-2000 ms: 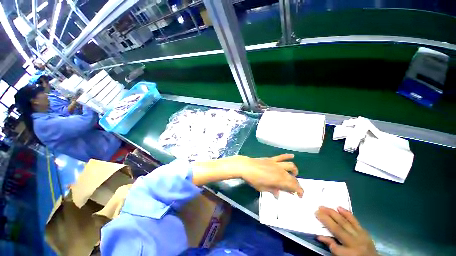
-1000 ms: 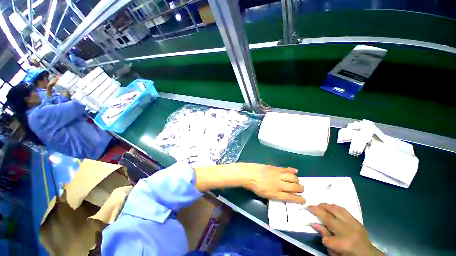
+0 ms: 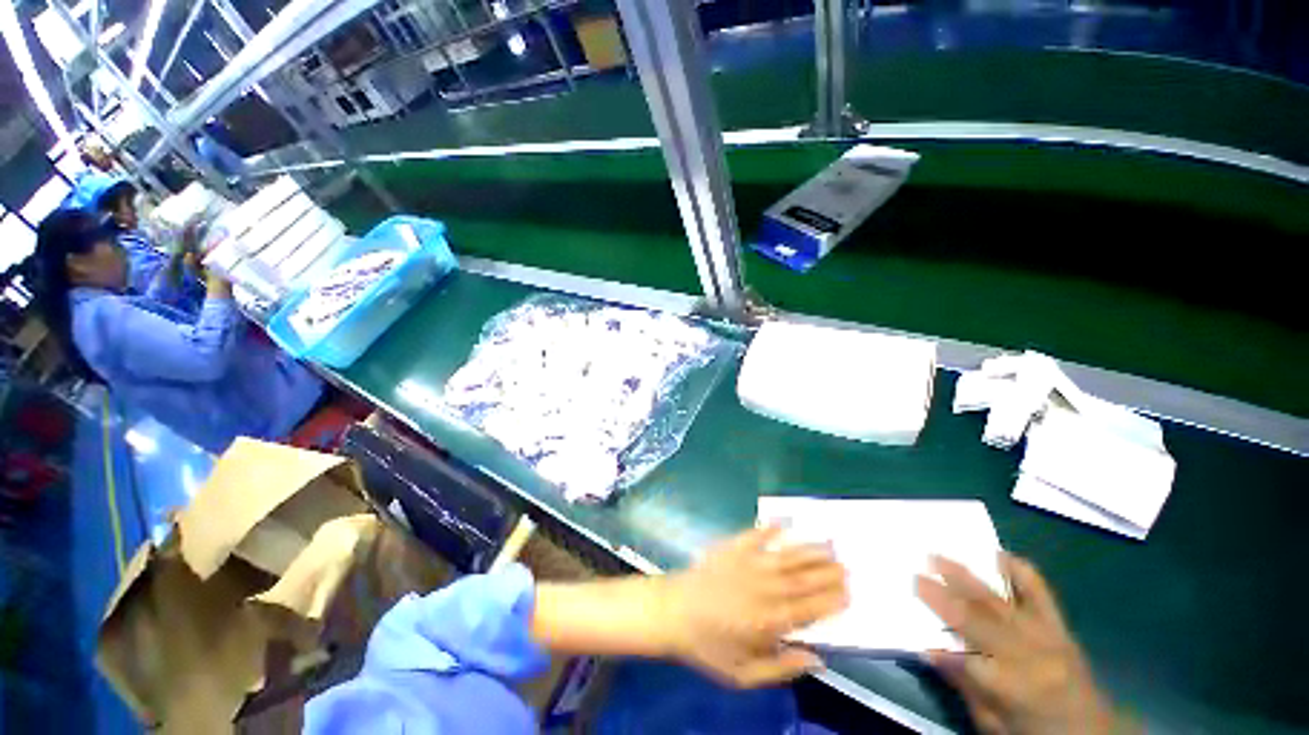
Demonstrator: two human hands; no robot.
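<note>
A flat white box or tray [image 3: 883, 553] lies on the dark green belt in front of me. My left hand [image 3: 754, 603] lies over its left edge, fingers spread and slightly blurred. My right hand [image 3: 1012, 632] rests on its right side and lower corner, also blurred. The fingers of both hands hide parts of the box. A clear poly bag [image 3: 582, 388] full of small white accessories lies to the left. White card inserts [image 3: 1022, 391] lie in a loose pile at the right, touching a folded white piece [image 3: 1098, 467].
A white box stack [image 3: 837, 379] sits by the metal post [image 3: 686, 158]. A light blue basket [image 3: 366, 295] stands near a neighbouring worker [image 3: 151, 345]. An opened brown carton [image 3: 237, 574] and a dark glossy item [image 3: 431, 495] are lower left. A printed pack [image 3: 837, 206] lies on the far belt.
My left hand has moved down and left to the box's left edge. My right hand has shifted slightly right. The box top now looks plainer. The printed pack has travelled left.
</note>
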